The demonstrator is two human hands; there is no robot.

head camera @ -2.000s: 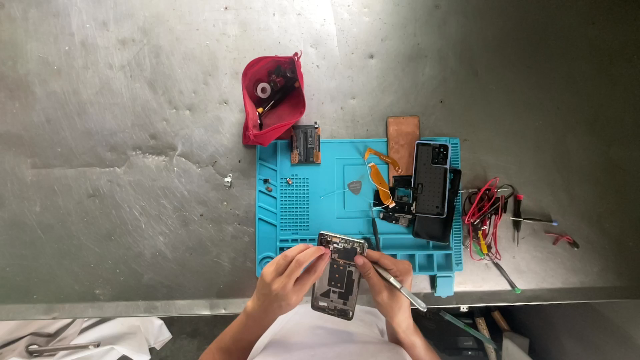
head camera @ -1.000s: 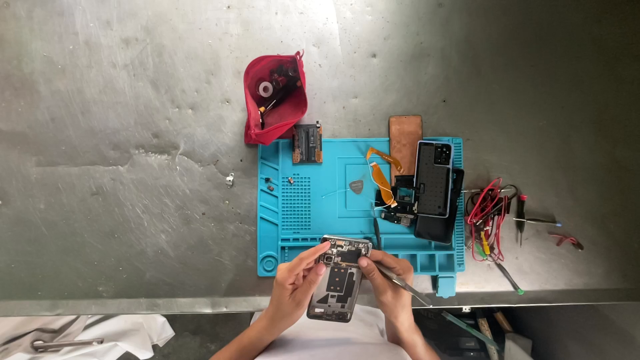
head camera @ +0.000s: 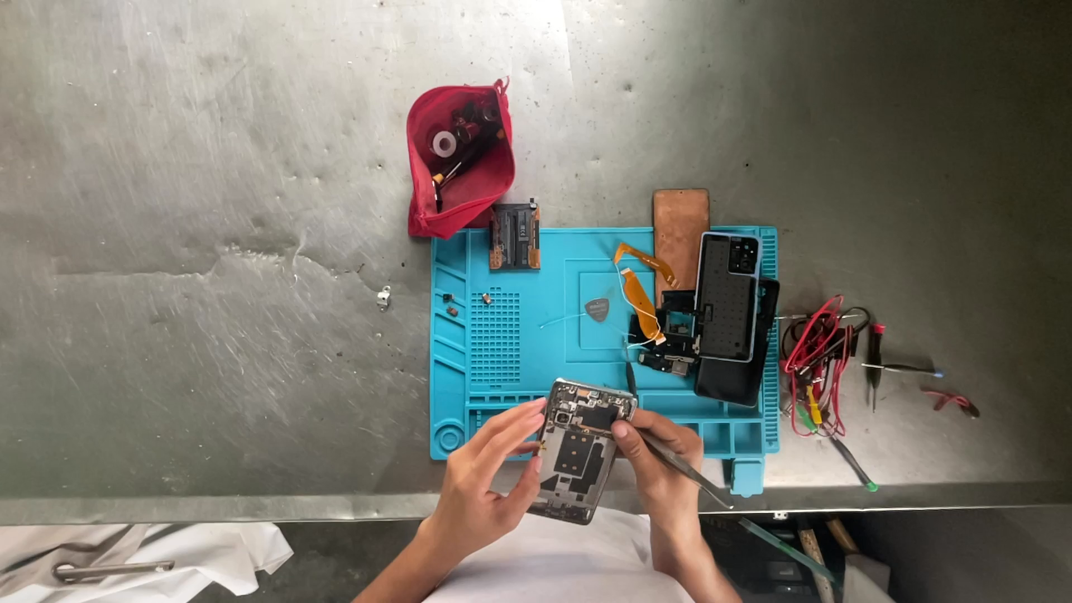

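Note:
An opened smartphone frame (head camera: 578, 452), its circuit board and metal midplate exposed, is held tilted over the front edge of a blue silicone repair mat (head camera: 544, 368). My right hand (head camera: 666, 456) grips its upper right side, thumb on the board, and also holds metal tweezers (head camera: 691, 473) that point down to the right. At the phone's left side is my left hand (head camera: 490, 473), fingers spread along the edge; whether it bears any of the weight I cannot tell. Orange flex cables (head camera: 641, 306), a grey pick (head camera: 596, 310) and small phone parts (head camera: 670, 360) lie on the mat.
A red zip pouch (head camera: 423, 180) with tools stands behind a phone battery (head camera: 515, 237). Phone covers (head camera: 727, 301) overlap a brown slab (head camera: 680, 226) at the mat's right. Red cables (head camera: 825, 335) and screwdrivers (head camera: 875, 360) lie farther right. A small metal piece (head camera: 383, 298) sits left.
My left hand's fingers have come off the top of the phone's board and are now at its left edge. The right hand keeps its hold on phone and tweezers.

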